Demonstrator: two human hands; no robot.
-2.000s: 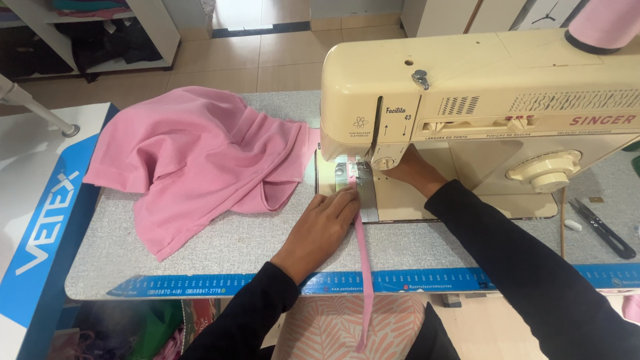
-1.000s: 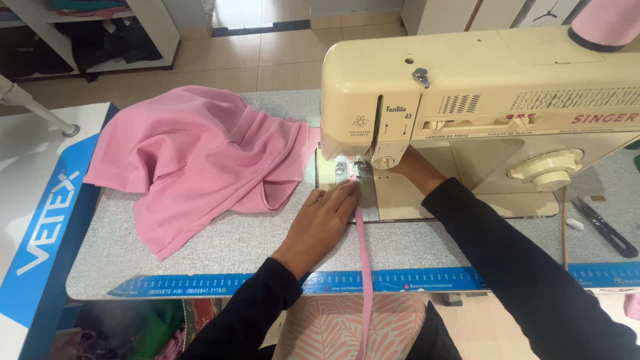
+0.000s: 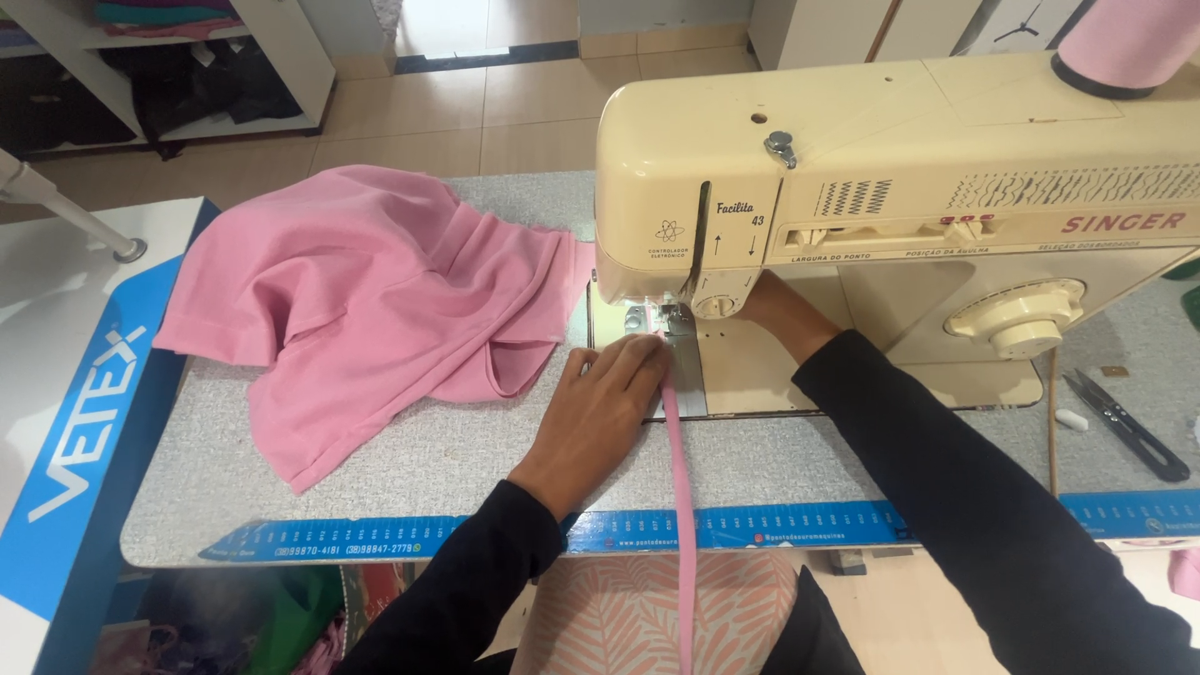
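Observation:
A cream Singer sewing machine (image 3: 900, 178) stands on the grey speckled table. My left hand (image 3: 600, 408) lies palm down in front of its presser foot (image 3: 667, 317), fingertips on a narrow pink fabric strip (image 3: 682, 487) that hangs over the table's front edge. Behind the needle area, my right hand (image 3: 773, 305) reaches under the machine's arm; its fingers are hidden by the machine head. A crumpled pink garment (image 3: 375, 291) rests left of the machine, its right edge close to the needle plate (image 3: 614, 323).
Thread snips (image 3: 1125, 427) and a small white piece (image 3: 1072, 419) lie at the right. A cone of pink thread (image 3: 1125, 42) stands on top of the machine. A blue measuring tape strip (image 3: 450, 534) runs along the table's front edge. Shelves with folded fabrics stand at the back left.
The loose end of the pink strip reached just below the table edge two seconds ago and now runs out of the bottom of the view. Both hands stay in nearly the same places.

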